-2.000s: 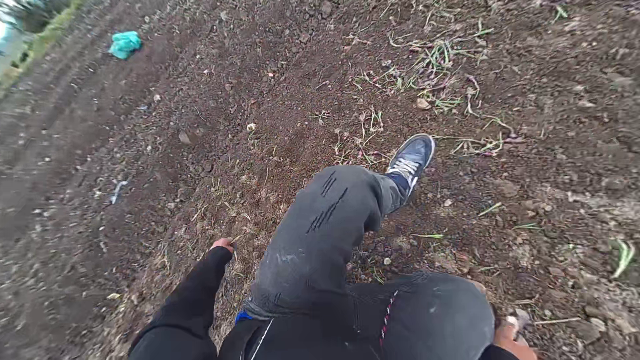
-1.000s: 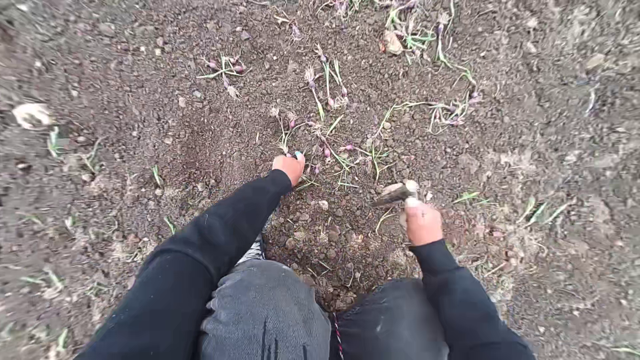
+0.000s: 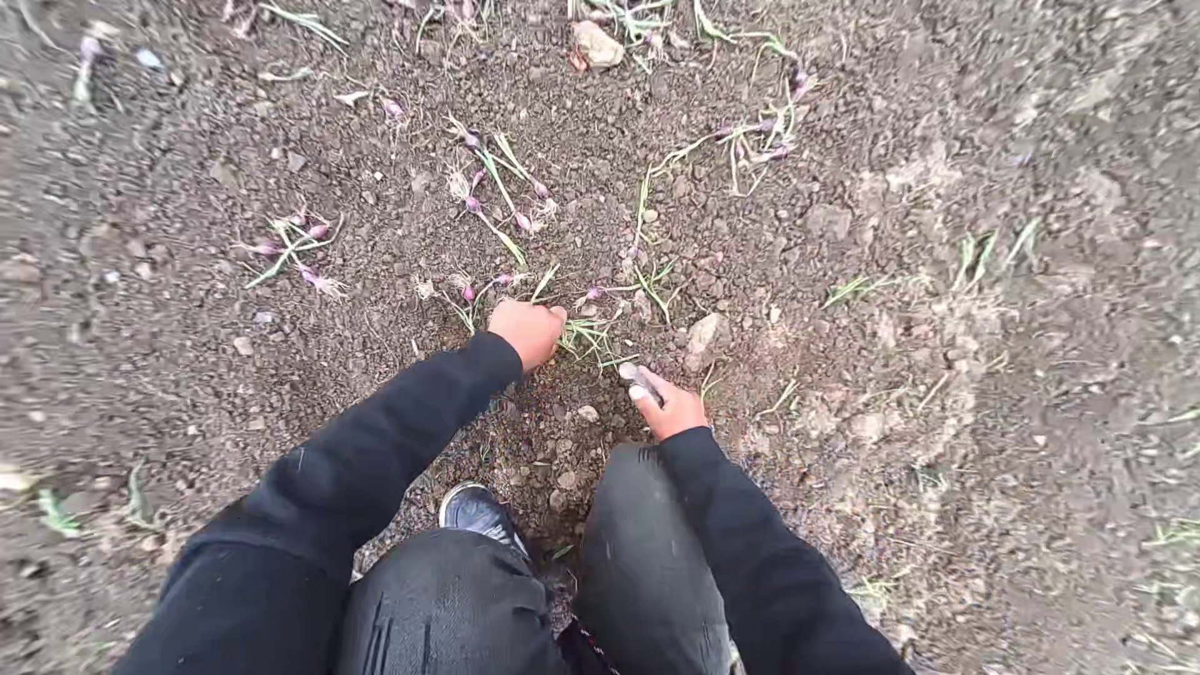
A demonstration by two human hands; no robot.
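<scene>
My left hand (image 3: 529, 333) is at the soil among green shoots (image 3: 586, 339), its fingers curled; whether it grips any of them is hidden. My right hand (image 3: 670, 405) is shut on a small hand tool (image 3: 641, 382) with a dark shaft and a pale rounded end, low over the soil in front of my knee. Just beyond my left hand lie onion seedlings (image 3: 469, 292) with purple bulbs and roots. More onion seedlings (image 3: 497, 192) are strewn farther ahead, and another small cluster (image 3: 298, 247) lies to the left.
Loose, crumbly soil (image 3: 891, 337) spreads all around. A pale stone (image 3: 708, 336) sits ahead of my right hand, and another stone (image 3: 598, 45) is at the top. My shoe (image 3: 480, 516) and both knees are close below my hands. Green shoots (image 3: 853, 289) stand at the right.
Over the last second my right hand has moved inward, closer to my left hand, with the tool still in it. The view has swung markedly since the oldest frame.
</scene>
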